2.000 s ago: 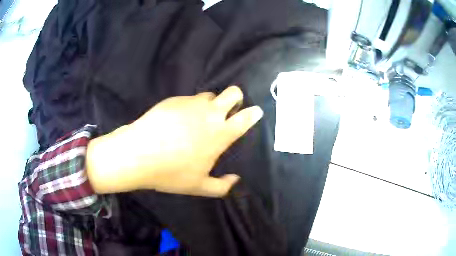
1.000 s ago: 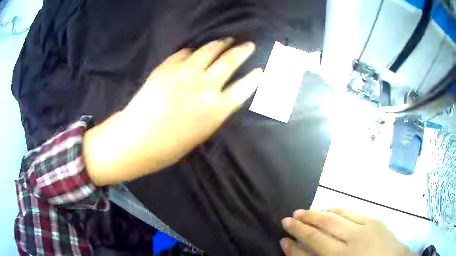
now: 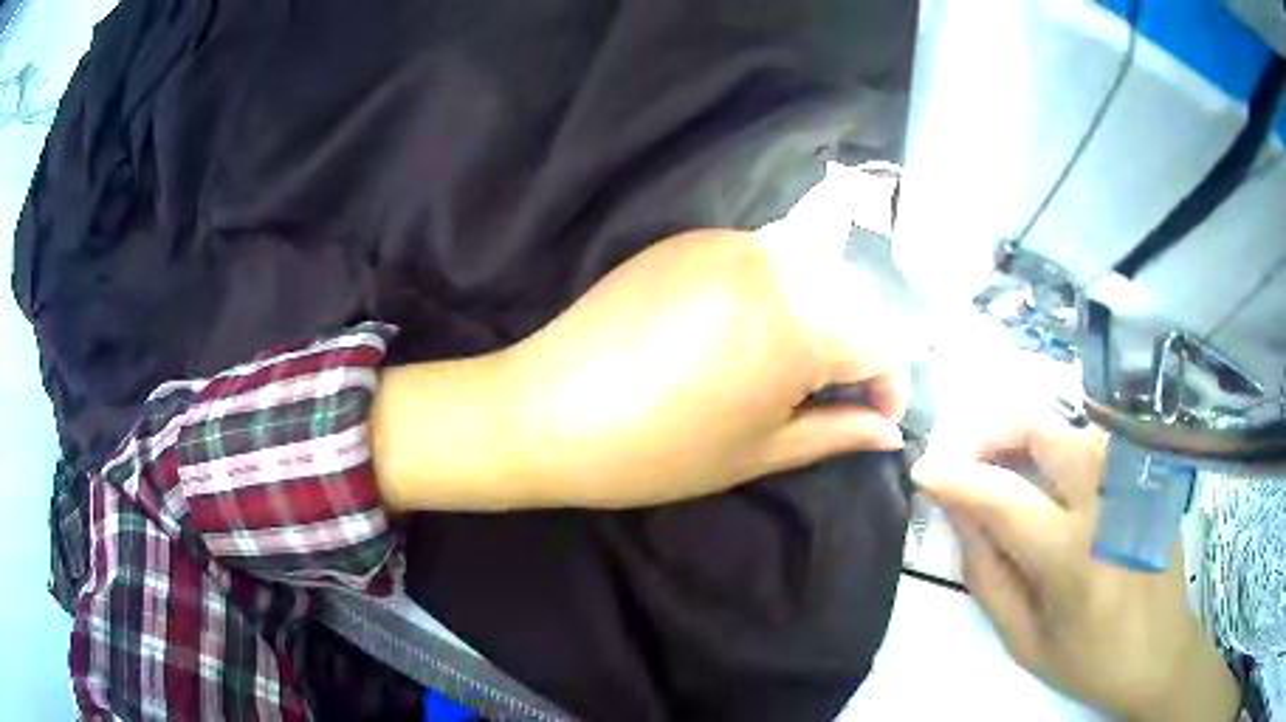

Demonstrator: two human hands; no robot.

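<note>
The dark garment panel (image 3: 466,155) covers the left and centre. My left hand (image 3: 635,374) lies over it, with thumb and forefinger pinched on its right edge by the presser foot area. My right hand (image 3: 1058,564) is at the lower right on the machine bed, fingertips close to that edge; glare hides whether they grip it. The white label (image 3: 846,191) shows above my left hand, partly hidden and washed out, with a thin white loop beside it. The translucent blue-grey block (image 3: 1140,508) hangs in front of my right hand. The needle is lost in glare.
The white sewing machine head (image 3: 1044,113) with a blue stripe fills the upper right. The bundle of white loop tapes (image 3: 1244,557) lies at the right edge. A grey ruler strip (image 3: 437,656) runs along the near table edge, with a bit of blue bin (image 3: 451,705) below.
My left hand has moved right to the cloth's edge and now partly covers the label. My right hand has moved up towards the needle area. More of the machine head shows.
</note>
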